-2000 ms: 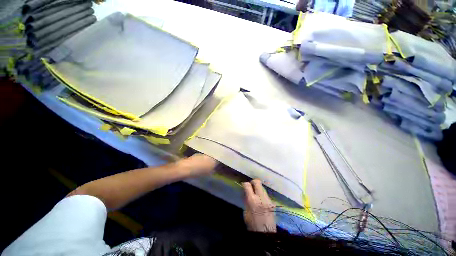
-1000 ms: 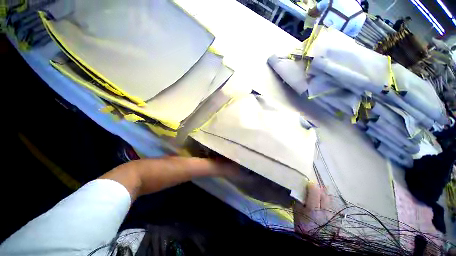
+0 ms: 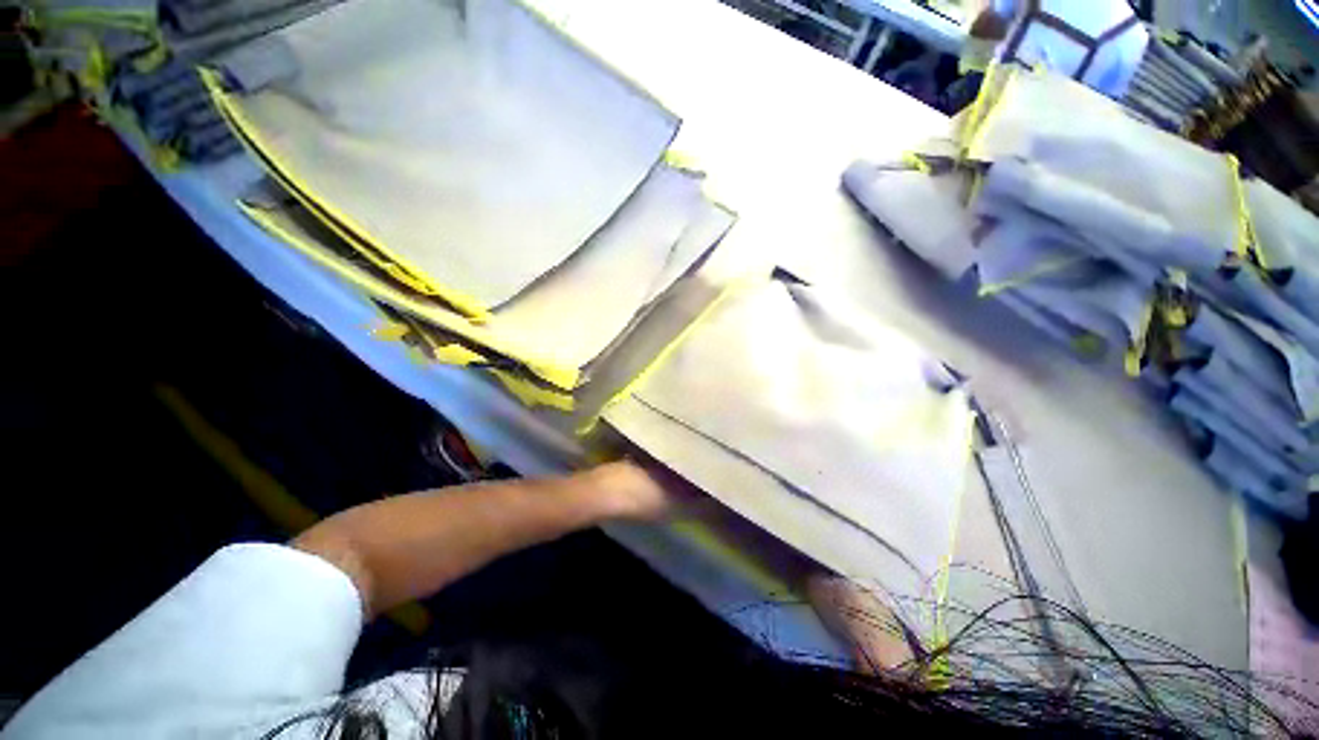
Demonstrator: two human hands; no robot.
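Observation:
A light-grey panel with yellow side edges lies at the table edge in the centre, its near edge raised a little. My left hand reaches under the near left part of the panel; its fingers are hidden beneath it. My right hand is at the near right part of the panel, blurred and partly covered by dark hair strands; its fingers are mostly hidden, so its grip cannot be told.
A fanned stack of yellow-edged panels lies at the left. Folded grey-blue bundles are piled at the right. Thin metal rods lie right of the panel on the grey-beige mat. A pink sheet shows at far right.
My right hand moved right to the panel's near right corner, then back left beneath its near edge. My left hand stays under the panel's left part. The camera view has turned.

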